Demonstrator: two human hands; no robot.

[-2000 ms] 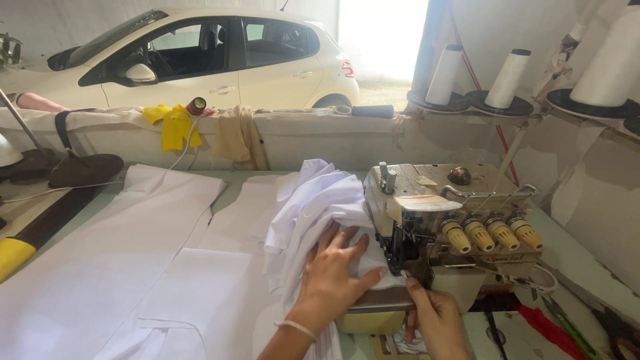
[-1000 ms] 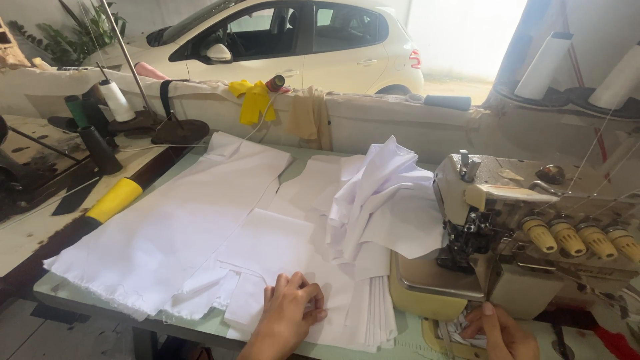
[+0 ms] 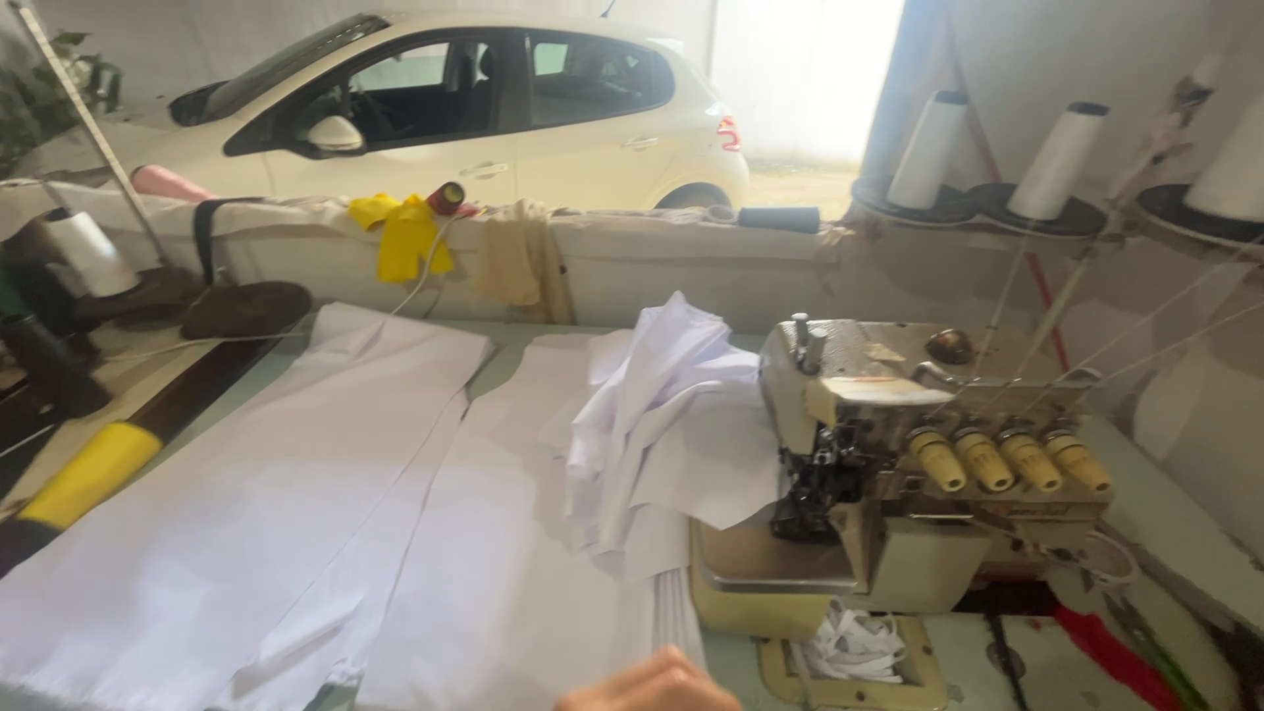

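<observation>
My left hand (image 3: 652,683) shows only in part at the bottom edge, just below the stack of white fabric pieces (image 3: 538,494); its fingers are cut off by the frame. My right hand is out of view. A crumpled white fabric piece (image 3: 662,395) lies on the stack, against the left side of the overlock sewing machine (image 3: 839,395). Wide white fabric panels (image 3: 247,474) spread over the left of the table. White trimmings (image 3: 854,642) fill an opening under the machine's work plate (image 3: 775,553).
White thread cones (image 3: 928,148) stand on holders behind the machine. A yellow cloth (image 3: 400,232) and a beige cloth (image 3: 518,257) hang over the ledge. A black bar with a yellow band (image 3: 94,474) runs along the left. A car (image 3: 474,118) stands beyond.
My right hand, beside the machine before, has left the view. My left hand has moved off the crumpled fabric, then down to the bottom edge. The crumpled fabric now lies untouched.
</observation>
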